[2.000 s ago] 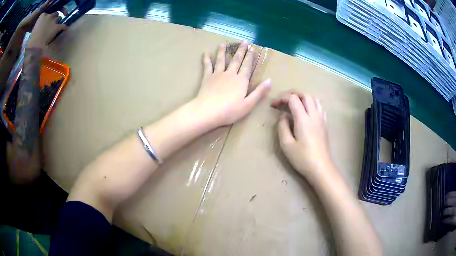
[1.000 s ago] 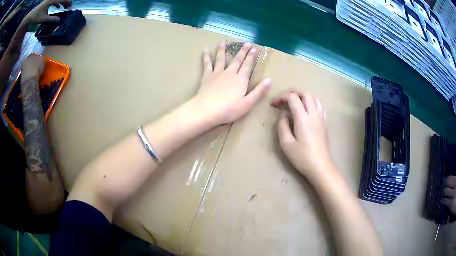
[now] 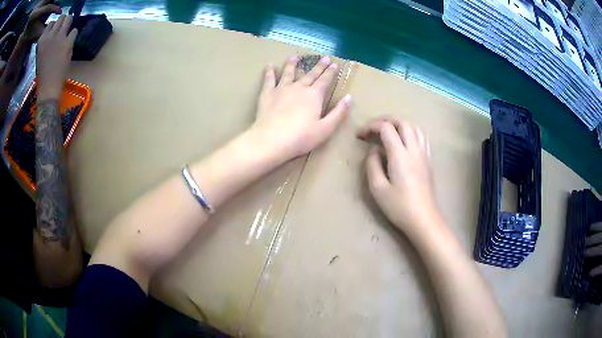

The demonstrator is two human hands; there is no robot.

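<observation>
My left hand (image 3: 294, 109) lies palm down on the cardboard bench cover (image 3: 178, 86), fingers spread beside a dark worn patch (image 3: 308, 63), with nothing in it. My right hand (image 3: 399, 168) rests on the cardboard to the right, fingers loosely curled and apart, with nothing seen in it. A stack of black phone middle frames (image 3: 508, 191) stands on the cardboard to the right of my right hand, touched by neither hand.
At far left, a tattooed arm (image 3: 51, 171) crosses an orange parts tray (image 3: 76, 99) holding small black parts; that person's hands are by a black stack (image 3: 92, 36). Another person's hand touches a black stack (image 3: 575, 244) at far right. White trays (image 3: 521, 59) are piled upper right.
The neighbour's hand has moved from the orange tray up to the black stack. The far right stack and hand have shifted slightly. My left hand has shifted slightly left; my right hand has not moved.
</observation>
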